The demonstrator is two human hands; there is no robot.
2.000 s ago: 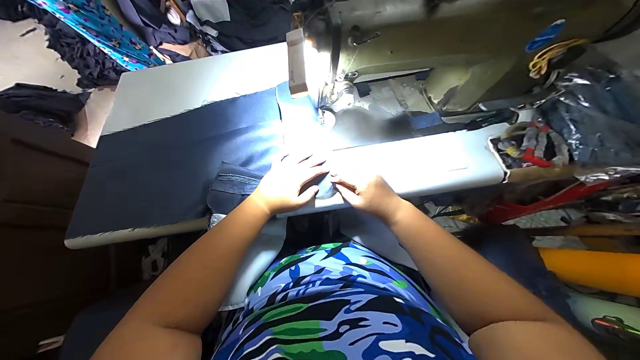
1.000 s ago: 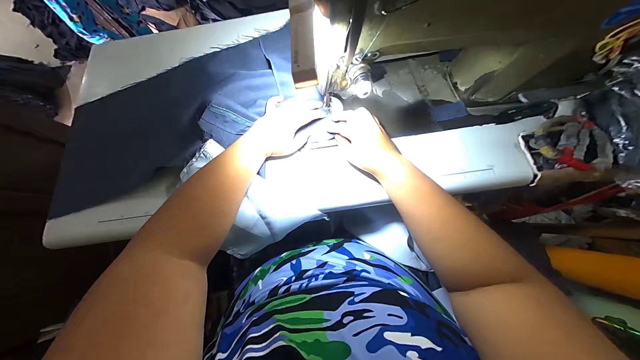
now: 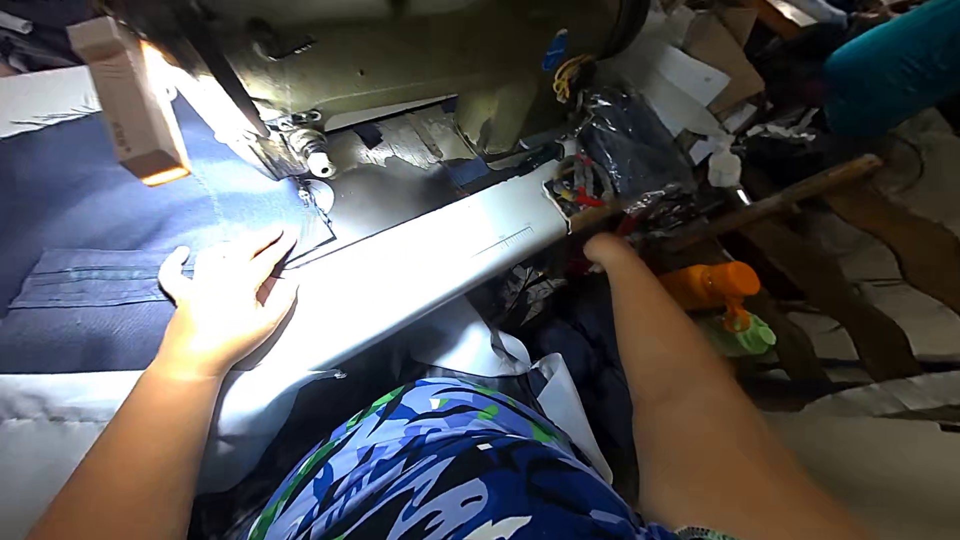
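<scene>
My left hand (image 3: 229, 296) rests on dark navy fabric (image 3: 97, 202), fingers apart, near the needle area of a green sewing machine (image 3: 405, 67). The fabric's corner lies beneath the presser foot (image 3: 306, 193). Left of that hand is a stitched strip of the same navy cloth (image 3: 97, 277). My right hand (image 3: 604, 251) reaches down beyond the right end of the white table edge, beside the tray; its fingers are mostly hidden, so what it touches does not show.
A tray of small tools with red handles (image 3: 585, 187) sits at the table's right end, by a dark plastic bag (image 3: 637, 146). An orange bottle (image 3: 712, 281) lies further right. A lit cardboard box (image 3: 131, 105) hangs beside the machine head. White cloth (image 3: 465, 341) drapes below the table edge.
My right hand has left the fabric by the needle and moved right, past the table's end. My left hand remains on the cloth, fingers more spread. The view has swung right.
</scene>
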